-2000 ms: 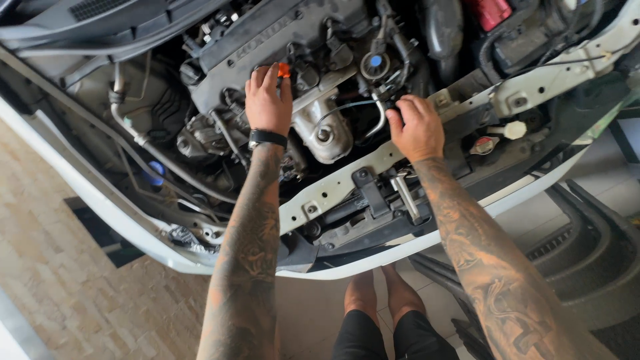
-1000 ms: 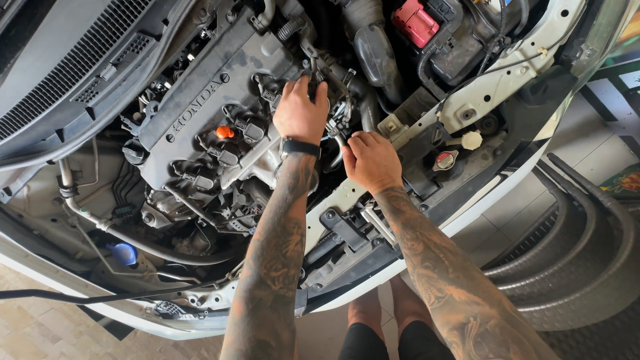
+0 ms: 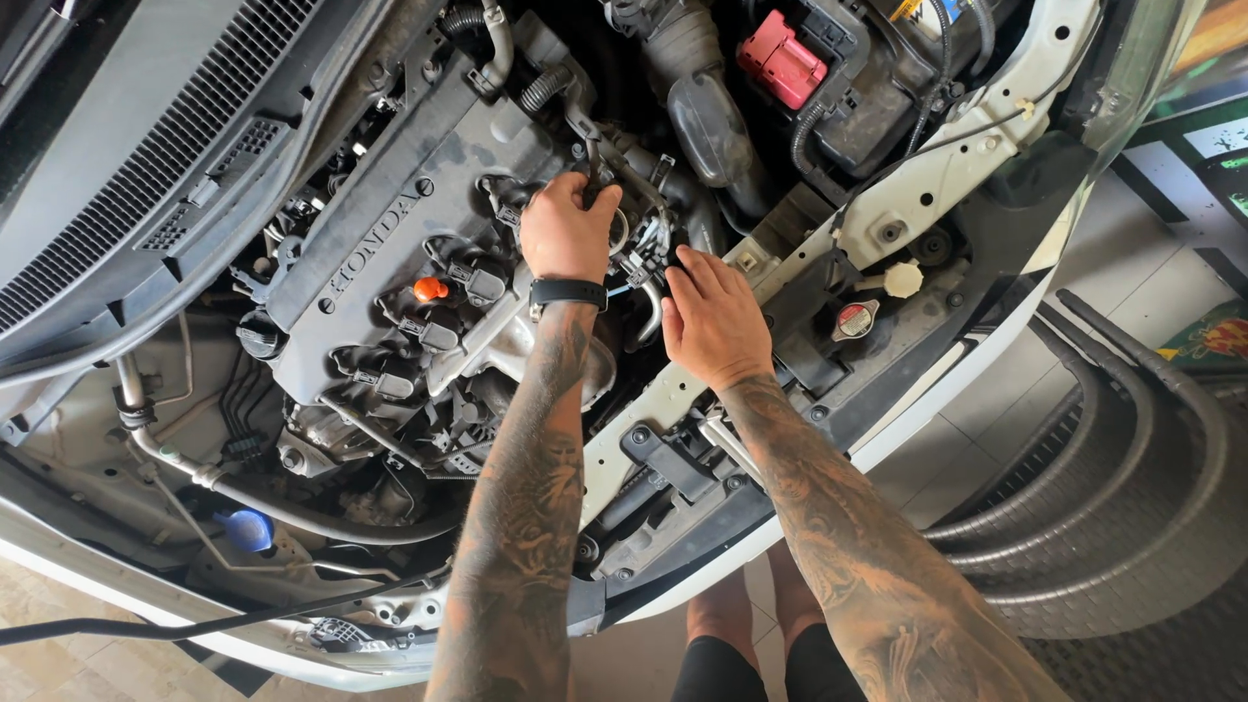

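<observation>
In the head view, my left hand (image 3: 570, 229) is over the side of the Honda engine cover (image 3: 390, 214), its thumb and forefinger at a hose and pipe fitting; the fingertips are partly hidden. My right hand (image 3: 720, 317) lies lower right, fingers bent beside a cluster of metal fittings and wiring (image 3: 648, 249); what they touch is not clear. A curved metal pipe (image 3: 648, 317) runs down between the hands. The orange dipstick handle (image 3: 430, 289) stands at the edge of the cover, left of my left wrist, near the ignition coils (image 3: 436, 334).
The pale radiator support panel (image 3: 892, 219) crosses below the engine. A red battery terminal cover (image 3: 783, 60) and black air intake duct (image 3: 710, 127) are above. The radiator cap (image 3: 855, 320) is right, a blue reservoir cap (image 3: 248, 529) lower left, and the black hood prop rod (image 3: 195, 630) at bottom left.
My left hand was at the orange dipstick handle two seconds ago and has moved away from it to the hose fittings. The view has shifted and turned.
</observation>
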